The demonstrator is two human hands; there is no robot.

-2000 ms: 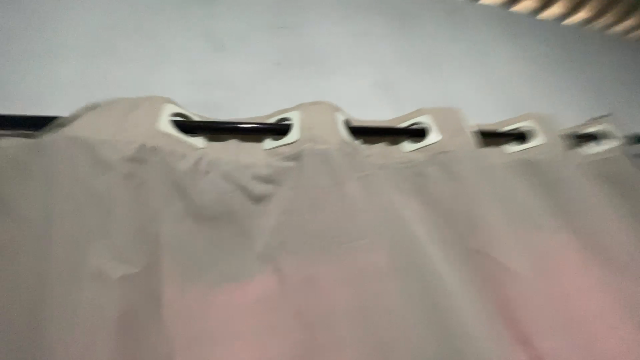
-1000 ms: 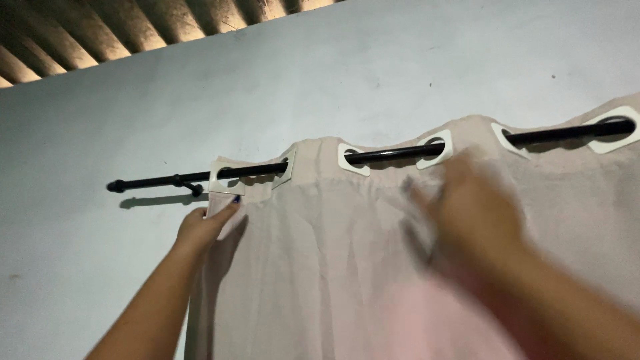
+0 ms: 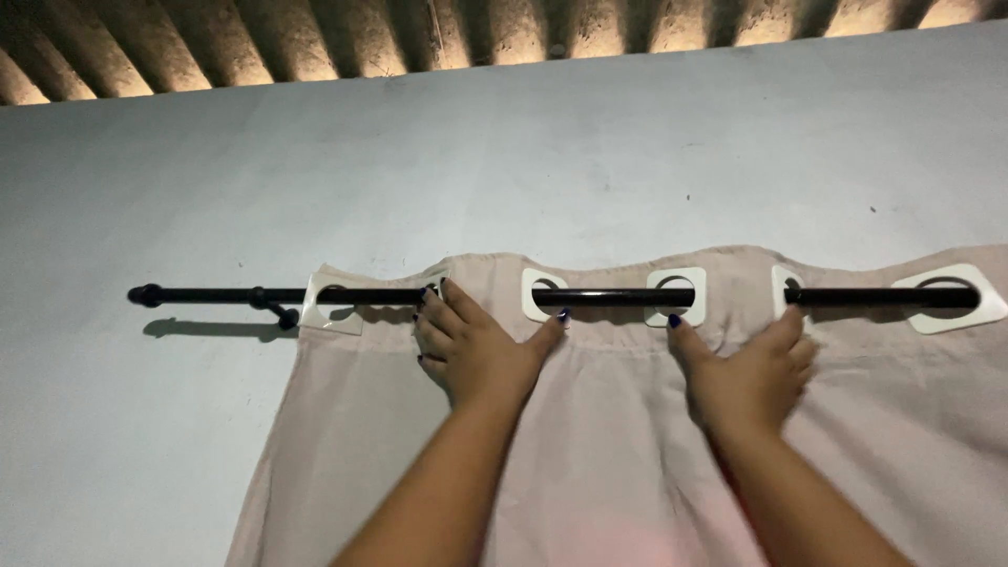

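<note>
A beige grommet curtain [image 3: 583, 441] hangs from a black curtain rod [image 3: 614, 298] that runs through its white square eyelets. My left hand [image 3: 484, 346] lies on the curtain's top, its fingers around a fold, the fingertips at the second eyelet and the thumb by the third eyelet [image 3: 543, 295]. My right hand [image 3: 744, 374] grips another fold, with the thumb just under the fourth eyelet [image 3: 699, 298] and the fingers near the fifth. The end eyelet [image 3: 331, 303] sits left of my left hand, beside the curtain's edge.
The rod's left end has a finial [image 3: 146, 295] and a wall bracket [image 3: 283, 315] close to the curtain's edge. Behind is a pale wall [image 3: 551, 173]. A corrugated roof [image 3: 394, 35] slopes overhead, light showing along its lower edge.
My left hand has moved right, from the curtain's end eyelet to the second and third eyelets. My right hand, blurred one second ago, now rests at the curtain's top. The view has shifted.
</note>
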